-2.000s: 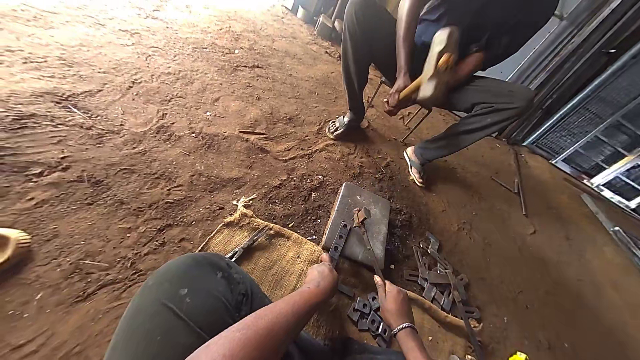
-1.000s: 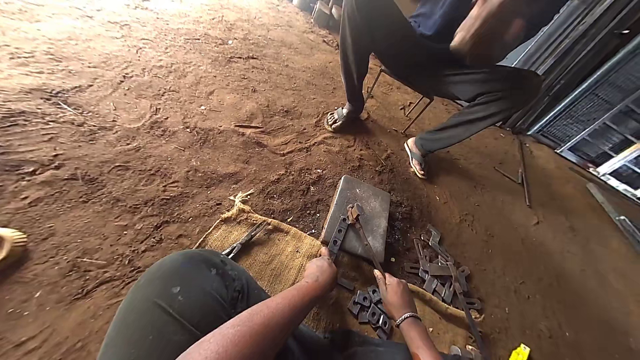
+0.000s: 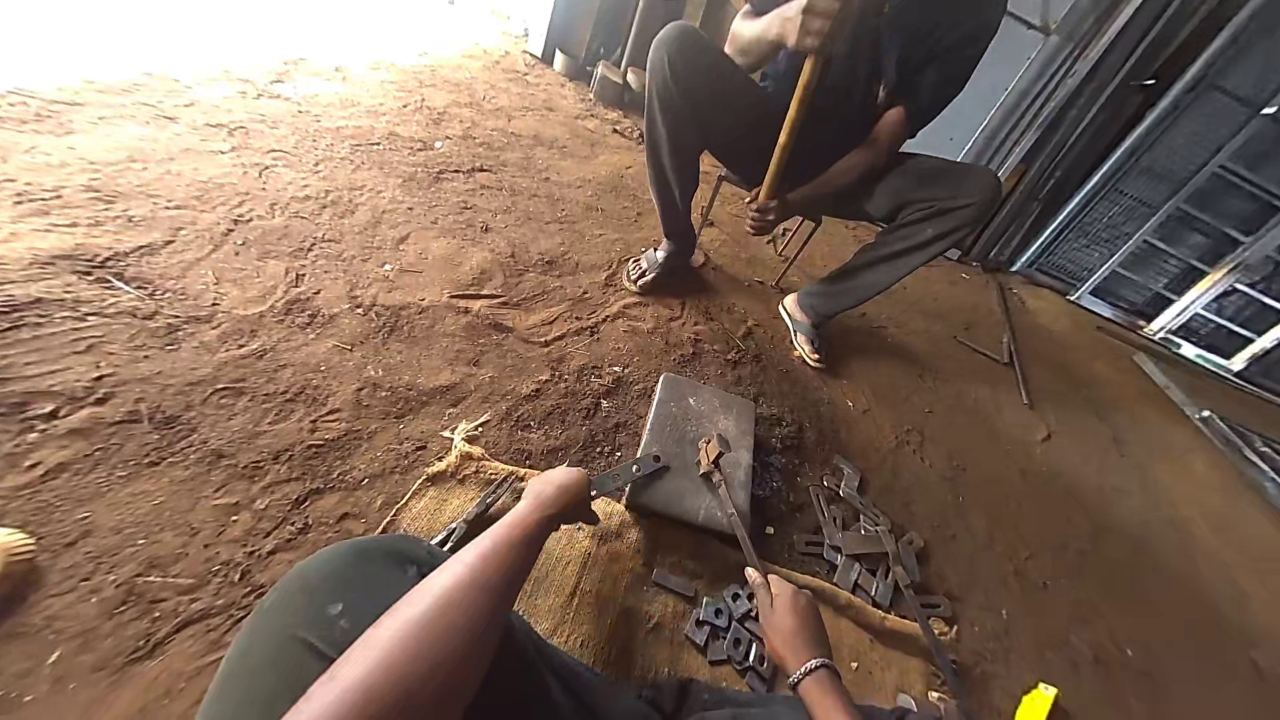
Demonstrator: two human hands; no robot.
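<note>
My left hand [image 3: 562,495] grips a flat steel bar with holes [image 3: 627,475], whose far end lies over the left edge of a steel anvil block [image 3: 692,450]. In my right hand [image 3: 788,618] is a thin metal rod [image 3: 738,525]; the small rusty tool head [image 3: 711,453] at its far end rests on or just over the block. Small metal pieces with holes [image 3: 735,625] lie in a pile beside my right hand. Bent, slotted metal brackets [image 3: 862,545] are heaped to the right of the block. Tongs [image 3: 475,512] lie on the sacking at left.
Burlap sacking [image 3: 575,580] covers the ground before my knees. Opposite, a co-worker sits on a metal-legged stool, both hands on a raised wooden handle [image 3: 790,130]; its head is out of view. Metal rods [image 3: 1012,345] and a metal grille [image 3: 1180,260] are at the right.
The holed bar has swung leftward with my left hand, its end now apart from the rod's tool head. The co-worker's hammer, seen low two seconds ago, is raised with its head out of view.
</note>
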